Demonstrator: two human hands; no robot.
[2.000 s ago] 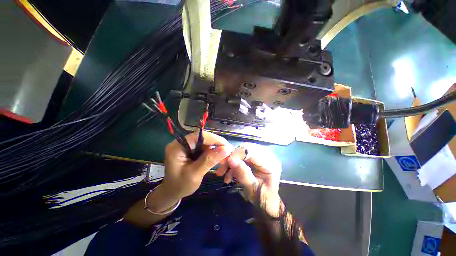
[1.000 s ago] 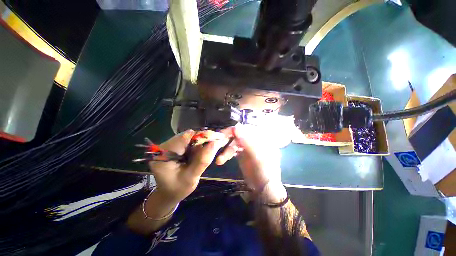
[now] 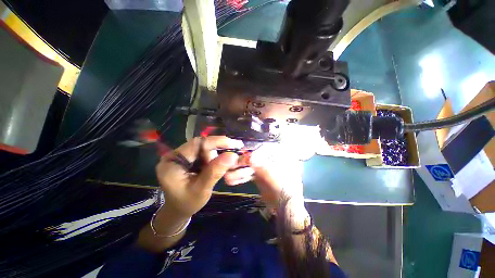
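Observation:
My left hand (image 3: 190,171) is closed around a small bunch of black cables. Their red-tipped ends (image 3: 149,136) stick out to the left, blurred. Another red piece (image 3: 207,131) shows above its fingers. My right hand (image 3: 274,171) is at the front edge of the crimping machine (image 3: 287,81), washed out by glare. Its fingertips are beside my left fingertips, with a small red piece (image 3: 245,159) between them. The metal jaws (image 3: 266,126) are just above, partly lost in glare. Whether the right fingers grip the red piece is hard to tell.
A box of red terminals (image 3: 365,106) and a box of dark terminals (image 3: 413,155) stand right of the machine, behind the black lamp neck (image 3: 355,127). Black cables (image 3: 125,103) drape at left. Open cartons (image 3: 458,201) stand at far right.
Since two seconds ago both hands have moved up towards the jaws. In the last second they have shifted slightly, and the red-tipped ends on the left have swung upward and blurred.

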